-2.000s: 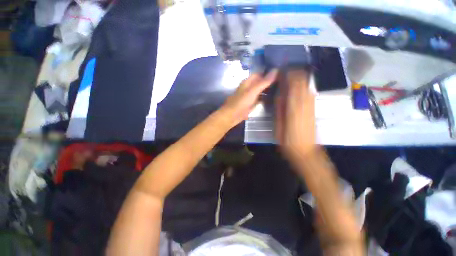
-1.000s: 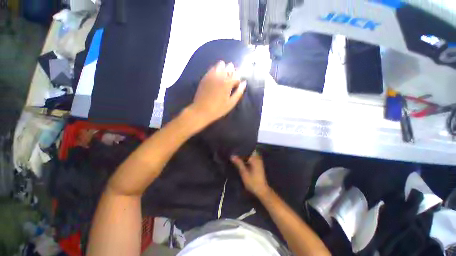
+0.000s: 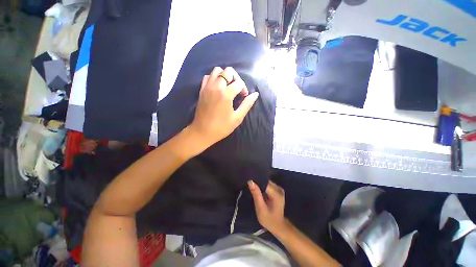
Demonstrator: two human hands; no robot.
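Observation:
A large black sleeve panel (image 3: 209,49) with a rounded top lies on the white table, its right edge running up to the glare at the presser foot and needle. My left hand (image 3: 222,104) lies on the panel with bent fingers, pressing and bunching it left of the needle. My right hand (image 3: 269,203) is at the table's front edge and pinches the panel's lower right edge between thumb and fingers. The sewing machine (image 3: 407,31) with blue "JACK" lettering stands behind. The needle itself is lost in the glare.
A small black stack (image 3: 342,73) and a narrower one (image 3: 416,78) lie right of the needle. A blue-purple item (image 3: 445,128), dark snips (image 3: 457,151) and a red-handled tool (image 3: 468,136) are far right. Long black panels (image 3: 122,78) lie left. A red basket (image 3: 151,249) and light curved pieces (image 3: 373,234) are below.
Two seconds ago both hands were at the small stack; since then they have moved to the sleeve panel. Over the last second the hands kept their holds while the view shifted, bringing the machine closer.

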